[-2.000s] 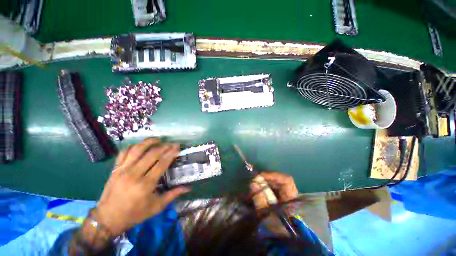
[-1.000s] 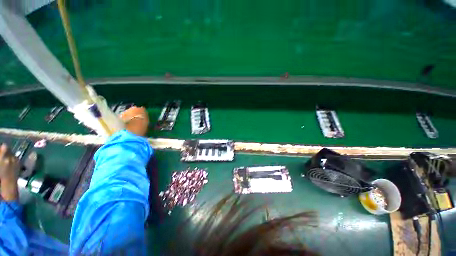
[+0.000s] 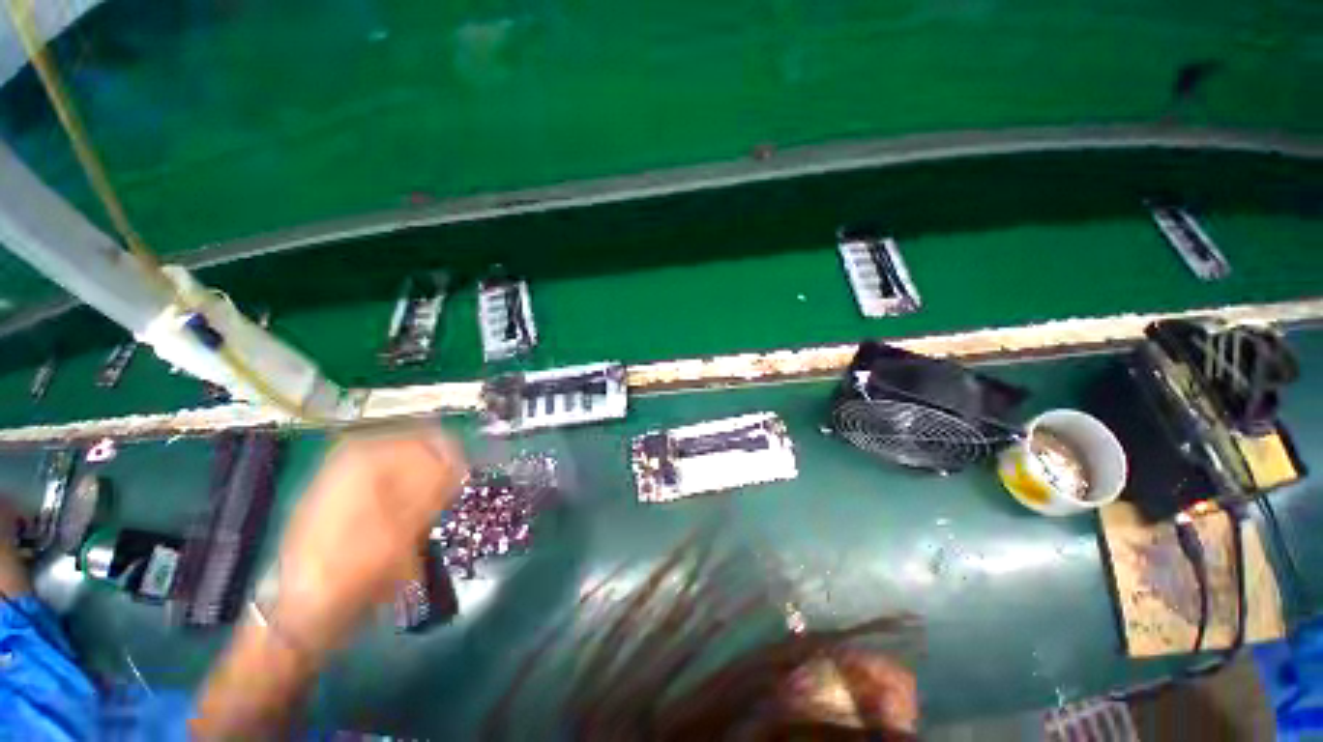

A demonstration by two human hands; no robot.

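My left hand is blurred, over the bench just left of the pink-purple heap of small components. Its fingers are unclear, and I cannot tell if it holds anything. My right hand shows only partly at the bottom edge, behind hair; its fingers and any tool are hidden. One phone assembly lies flat on the green bench right of the heap. Another phone assembly rests on the pale rail.
Spaced assemblies lie on the green belt. Right: fume fan, white cup, wooden board, soldering station. Left: dark ribbed row, white pipe, another person's blue sleeve.
My left arm reached over the rail to the belt a second ago; now the hand is back over the bench. The assembly under my left hand two seconds ago no longer shows there. My view has shifted.
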